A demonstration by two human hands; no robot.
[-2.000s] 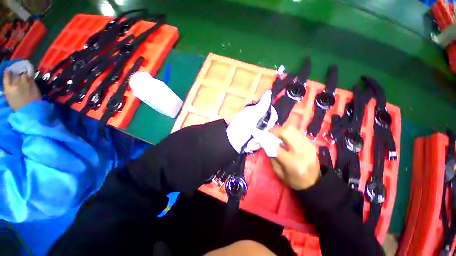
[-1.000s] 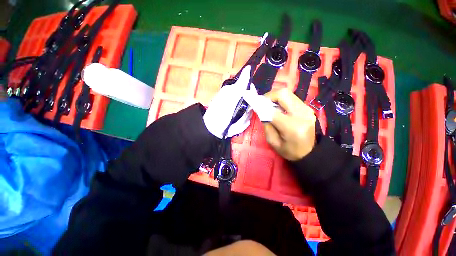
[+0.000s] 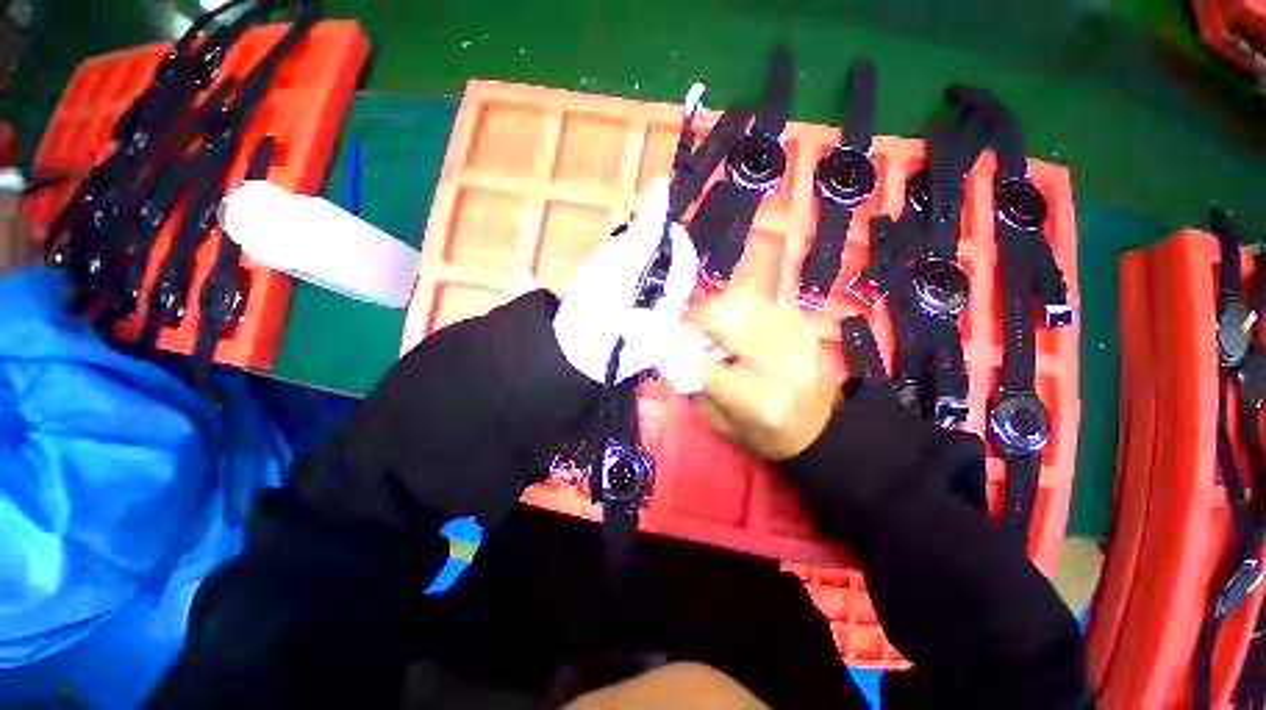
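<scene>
My left hand (image 3: 611, 308), in a white glove, holds a wristwatch (image 3: 653, 275) tilted nearly edge-on, its black strap running up and down past the fingers. My bare right hand (image 3: 775, 375) pinches a small white wiping cloth (image 3: 678, 355) against the lower side of the held watch. The fingertips of both hands are partly hidden. Both hands are over the orange-red watch tray (image 3: 511, 136). Another watch (image 3: 622, 474) lies at the tray's near edge, below my left hand. Several black-strapped watches (image 3: 939, 286) lie across the right half of the tray.
A long white object (image 3: 322, 244), perhaps a bottle, lies left of the tray. Beyond it is a neighbour's tray (image 3: 308, 128) crowded with watches, and a person's blue sleeve (image 3: 111, 458). Stacked trays (image 3: 1161, 416) holding watches stand at the right. Another tray (image 3: 850, 613) shows below the bench edge.
Over the last second my right hand and the cloth have moved down and slightly left along the watch. The held watch is turned more upright. Earlier, the view shifted, moving the trays up and left.
</scene>
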